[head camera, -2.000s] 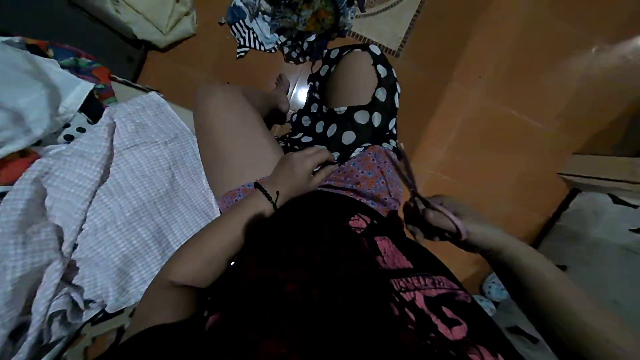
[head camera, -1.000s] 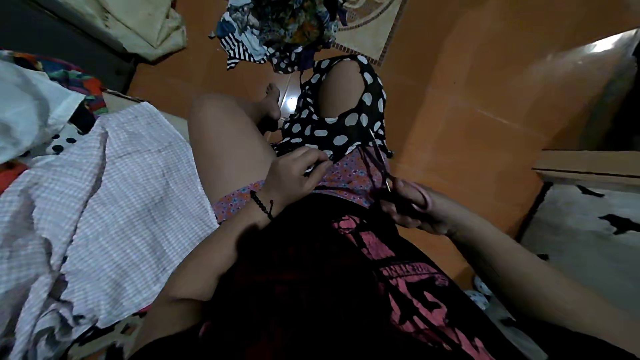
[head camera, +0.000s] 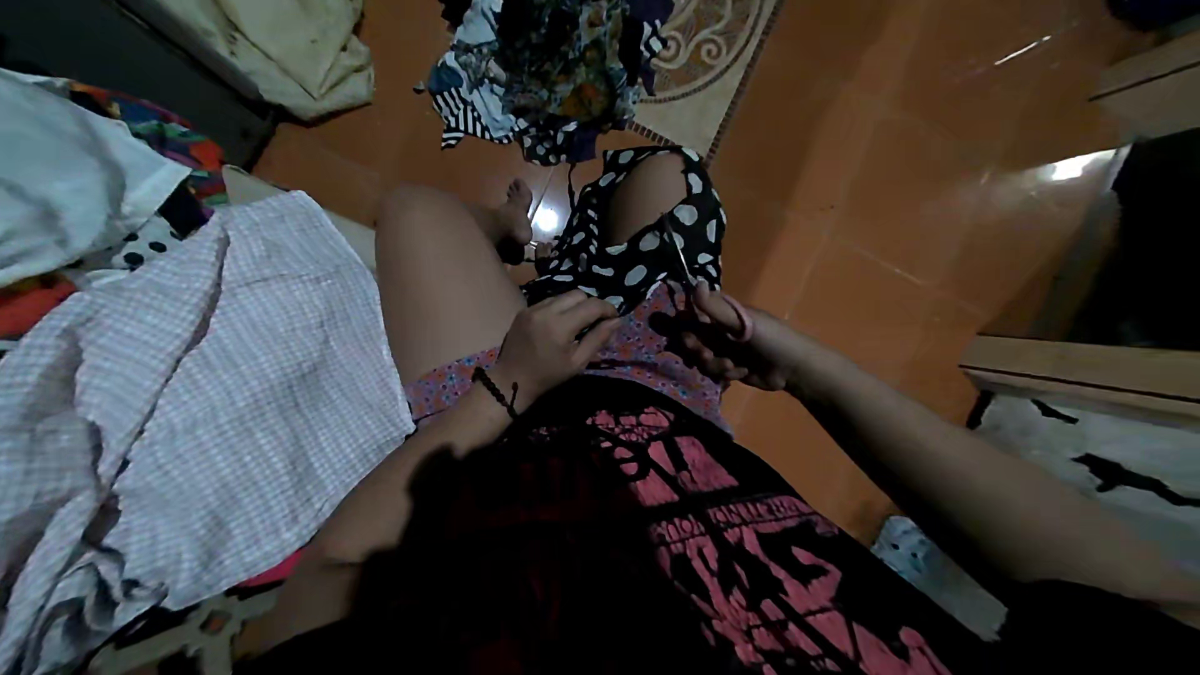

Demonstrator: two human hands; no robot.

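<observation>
A black fabric with white polka dots (head camera: pixel 637 248) lies over my lap and one leg, on top of patterned purple shorts (head camera: pixel 459 380). My left hand (head camera: pixel 558 342) pinches the near edge of the dotted fabric between thumb and fingers. Close by on the right, my right hand (head camera: pixel 736 342) holds scissors (head camera: pixel 682 253); a pink handle loop rests around the base of the thumb and the thin blades point away from me over the dotted fabric. How far the blades are apart cannot be told.
White checked cloth (head camera: pixel 272 375) and other clothes (head camera: pixel 75 178) are heaped at the left. A pile of mixed fabrics (head camera: pixel 553 75) lies on the orange tiled floor (head camera: pixel 872 187) ahead. A wooden-edged piece of furniture (head camera: pixel 1087 375) stands at the right.
The scissors' blades, earlier beside the patterned shorts, now reach over the dotted fabric. My left hand keeps its pinch at the fabric's edge.
</observation>
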